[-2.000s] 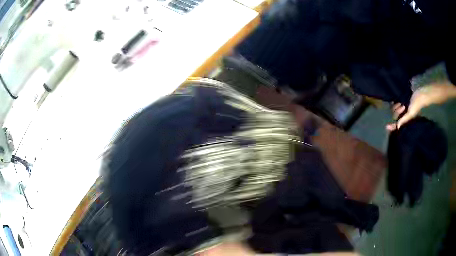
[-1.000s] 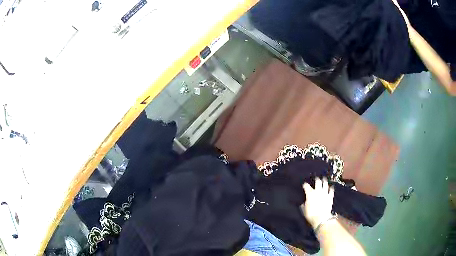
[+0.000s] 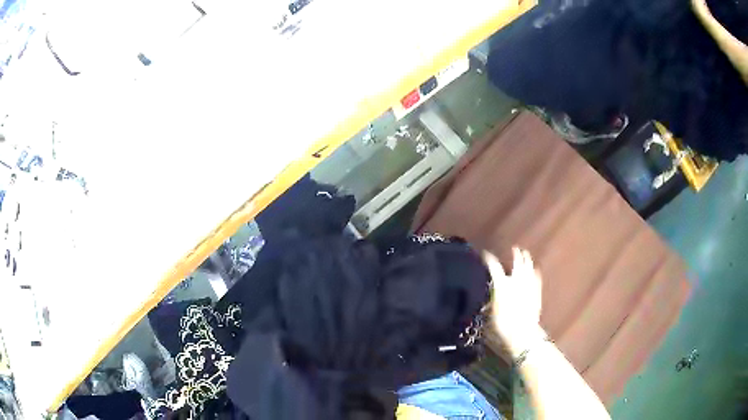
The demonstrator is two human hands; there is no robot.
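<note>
A black garment (image 3: pixel 328 303) lies bunched across my lap, with gold-cream scroll embroidery (image 3: pixel 201 361) at the lower left and more trim along its right edge. My right hand (image 3: pixel 518 299) is at the garment's right edge, over the brown seat or box, with fingers apart; it is slightly blurred and does not visibly grip the cloth. My left hand is not in view; it may be hidden under or behind the black cloth.
The white table (image 3: pixel 205 123) with a yellow wooden edge spans the upper left. A brown cloth-covered block (image 3: pixel 566 238) stands beside my knees. Another person's forearm (image 3: pixel 726 37) and dark cloth (image 3: pixel 590 74) are at the upper right. The floor (image 3: pixel 705 328) is green.
The part of the black garment that lay over the brown block is now gathered leftward onto my lap. My right hand has moved a little upward, off the cloth's top. The view has shifted.
</note>
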